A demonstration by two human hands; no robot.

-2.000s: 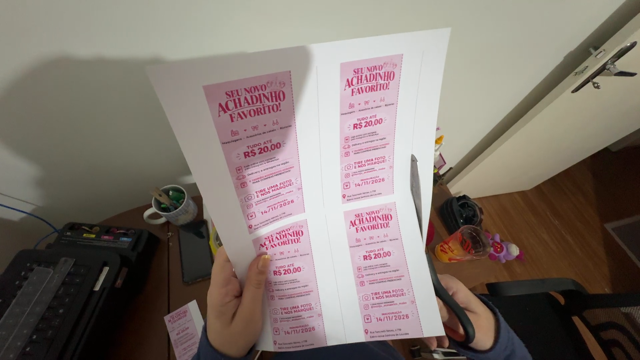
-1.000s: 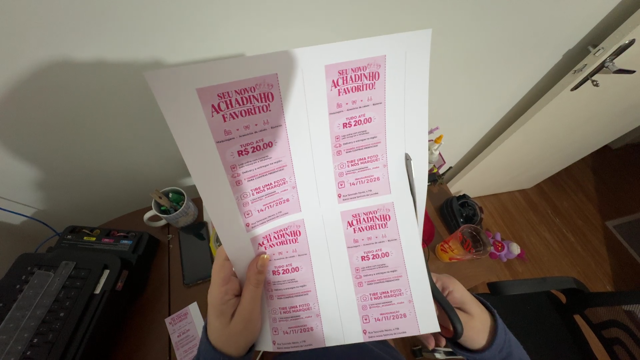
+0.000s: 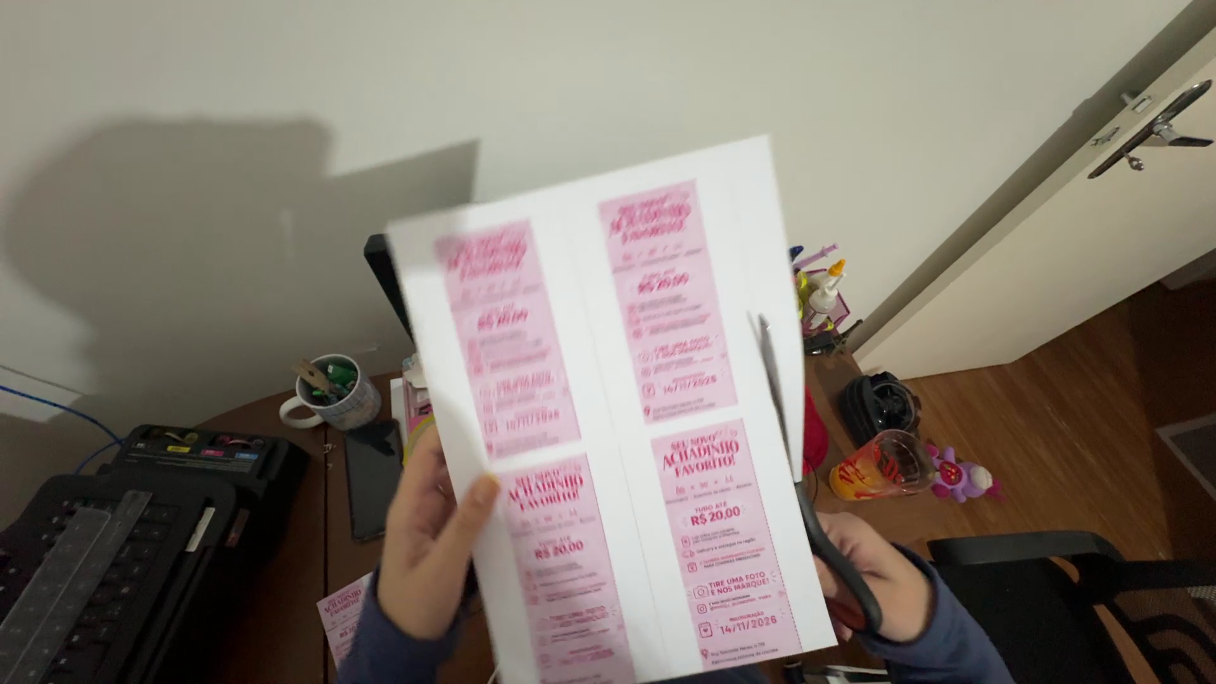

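Note:
A white paper sheet (image 3: pixel 608 380) printed with several pink flyers is held upright and slightly tilted, its print partly blurred. My left hand (image 3: pixel 432 527) grips its left edge, the thumb on the front and the fingers hidden behind. At the lower right edge, my right hand (image 3: pixel 879 575) holds a pair of scissors with black handles (image 3: pixel 836 560). One metal blade shows in front of the sheet's right margin, pointing up. The sheet hides the other blade. Below the left hand, a loose pink flyer (image 3: pixel 342 613) lies partly hidden by my sleeve.
On the brown table (image 3: pixel 309 475) stand a mug of small items (image 3: pixel 337 394), a dark phone (image 3: pixel 372 475), and a black printer (image 3: pixel 214 475) with a keyboard (image 3: pixel 76 589). To the right are a plastic cup (image 3: pixel 883 465), a purple toy (image 3: pixel 959 475), a glue bottle (image 3: pixel 826 290) and a black chair (image 3: pixel 1035 570).
The sheet has moved down and to the right in view and leans more to the left. Both hands still hold on. The scissor blade now shows in front of the sheet. The view has shifted slightly.

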